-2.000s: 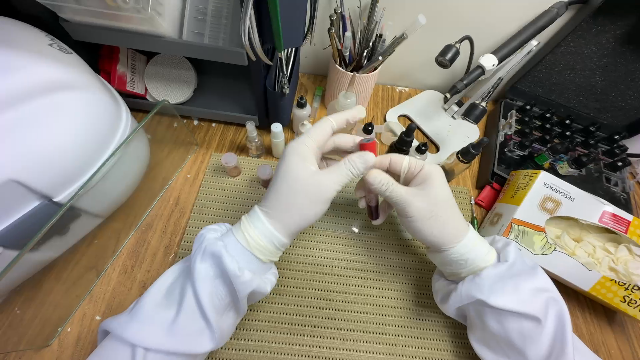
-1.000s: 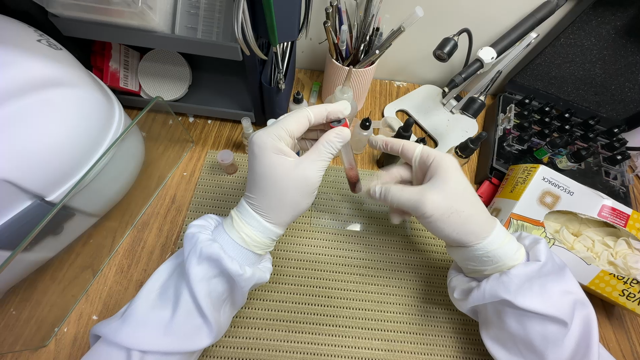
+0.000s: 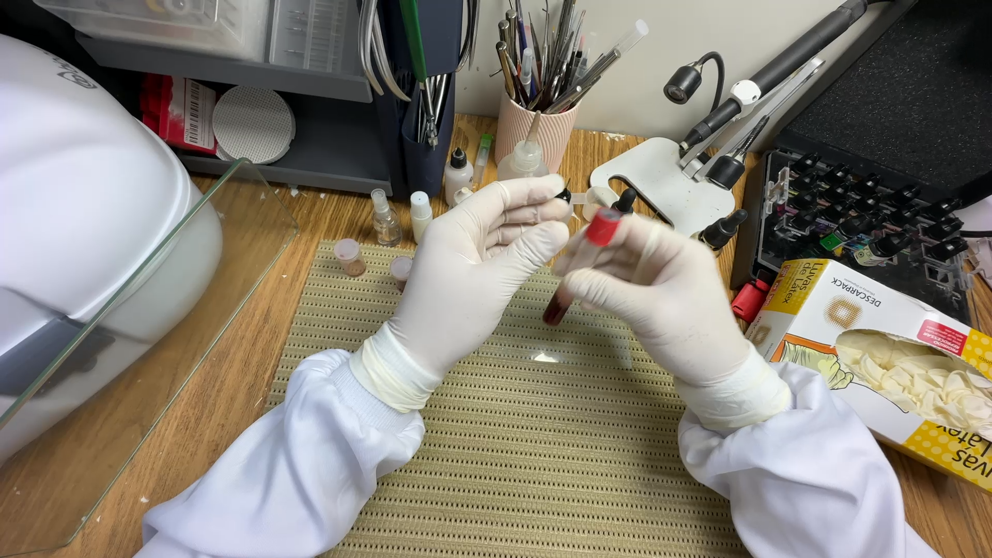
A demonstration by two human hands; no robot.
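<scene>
Between the fingers of my gloved right hand (image 3: 659, 294), a blurred red-capped tube (image 3: 603, 227) tilts, with dark red liquid (image 3: 555, 308) at its lower end. My gloved left hand (image 3: 484, 263) is just left of it, fingers curled with the thumb near the fingertips; nothing is visible in it. Both hands are above a beige woven mat (image 3: 496, 465), where a small clear plate (image 3: 573, 349) lies under the tube. Small lidded jars (image 3: 349, 256) stand at the mat's back left edge.
Small bottles (image 3: 385, 218) and a pink cup of tools (image 3: 535, 128) stand behind the hands. A glass pane (image 3: 155, 341) leans at left by a white machine (image 3: 85, 194). At right are a latex glove box (image 3: 876, 364), a lamp base (image 3: 666, 182) and a case of dropper bottles (image 3: 860, 209).
The red-capped tube, in my left hand one second ago, is now in my right hand. My right hand's fingers have closed around it.
</scene>
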